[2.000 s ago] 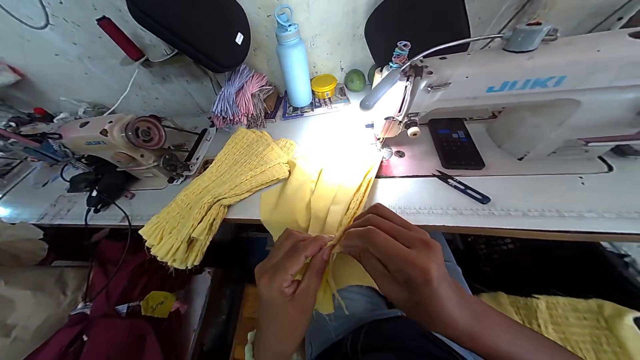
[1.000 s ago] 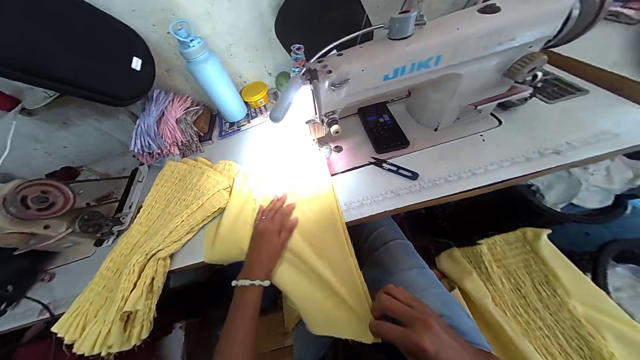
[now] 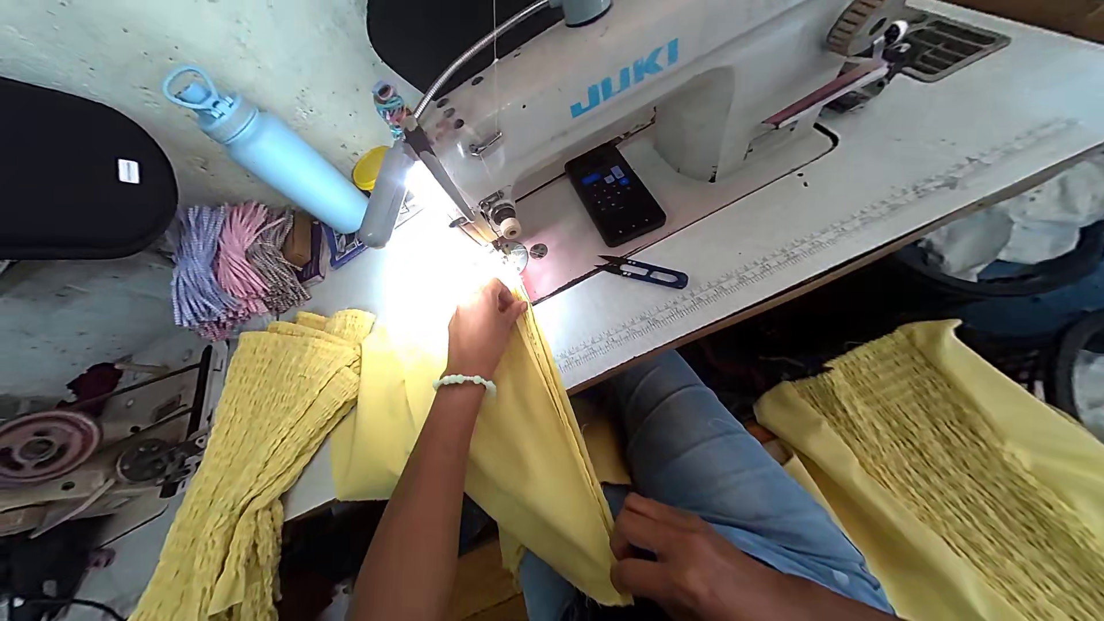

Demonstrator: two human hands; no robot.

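Observation:
Yellow fabric (image 3: 526, 448) runs from the presser foot area of a white Juki sewing machine (image 3: 552, 112) down over the table edge to my lap. Close to the needle, my left hand (image 3: 485, 323) pinches the fabric's right edge, a beaded bracelet on its wrist. My right hand (image 3: 664, 548) grips the lower corner of the same edge above my jeans. Glare from the lamp (image 3: 385, 194) washes out the cloth left of the needle. Beside it lies a stack of gathered yellow pieces (image 3: 250, 431). More gathered yellow fabric (image 3: 949, 457) lies at the right.
Thread snips (image 3: 642, 272) and a black phone (image 3: 615, 194) lie on the machine bed. A blue bottle (image 3: 285, 159), a yellow-lidded container (image 3: 369, 167) and bundles of coloured cords (image 3: 233, 267) stand or lie behind. Another machine's pink wheel (image 3: 43, 448) is at the left.
The fabric, bunched between both hands two seconds ago, is now spread lengthwise. My left hand has moved from flat on the cloth to its edge near the needle. The view has shifted right.

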